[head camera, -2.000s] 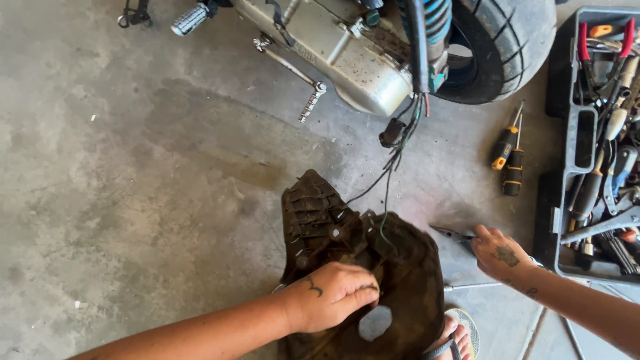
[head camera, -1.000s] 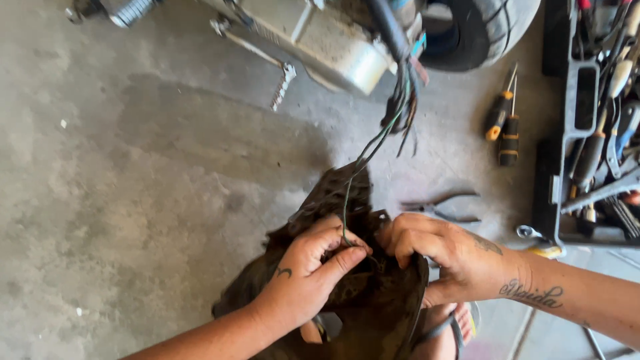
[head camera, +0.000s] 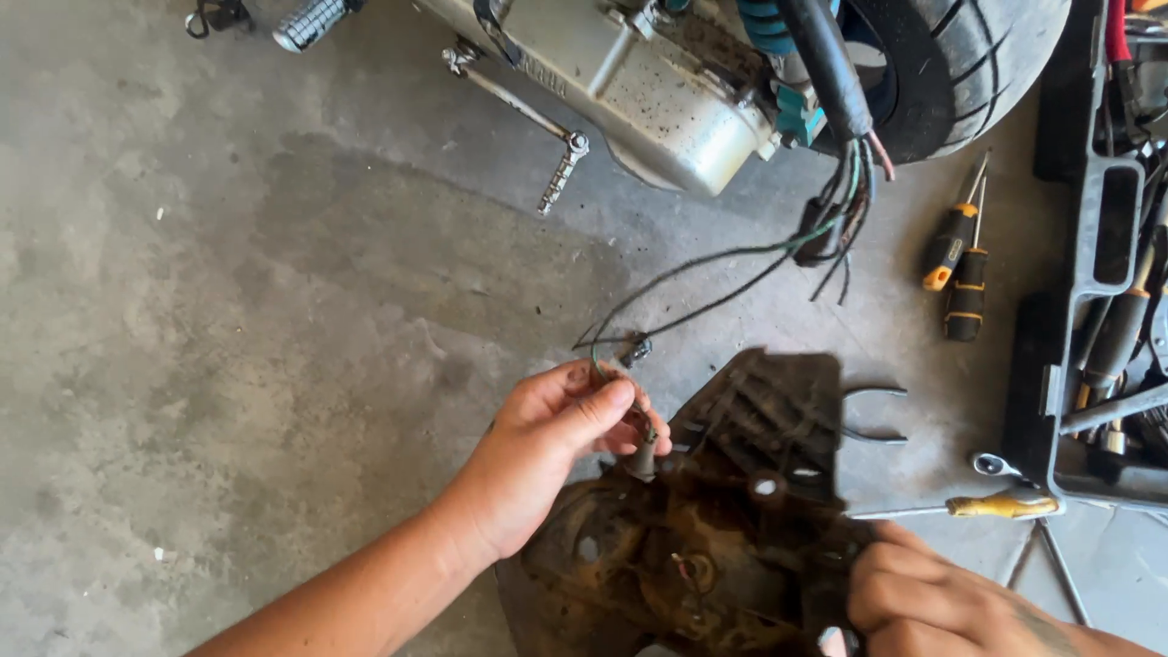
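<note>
Between the thumb and fingers of my left hand (head camera: 575, 424) are thin dark and green wires (head camera: 703, 260) with a small grey socket or connector (head camera: 644, 459) at their end. The wires run up to a black sheathed wiring harness (head camera: 829, 78) beside the scooter's wheel. My right hand (head camera: 944, 593) grips the right edge of a dirty, dark plastic body panel (head camera: 721, 538), its ribbed part tilted upward. A small dark part (head camera: 636, 349) lies on the floor just above my left hand.
The scooter's metal engine casing (head camera: 675, 109), kick-start lever (head camera: 520, 109) and rear tyre (head camera: 995, 64) are at the top. Two screwdrivers (head camera: 964, 292), pliers (head camera: 874, 392), a wrench (head camera: 995, 465) and a yellow-handled screwdriver (head camera: 1004, 504) lie near the toolbox (head camera: 1086, 237) on the right.
Two seconds ago my right hand held the pliers; they now lie on the floor. My left hand has lifted the wire end off the panel, and my right hand has moved to the panel's right edge.
</note>
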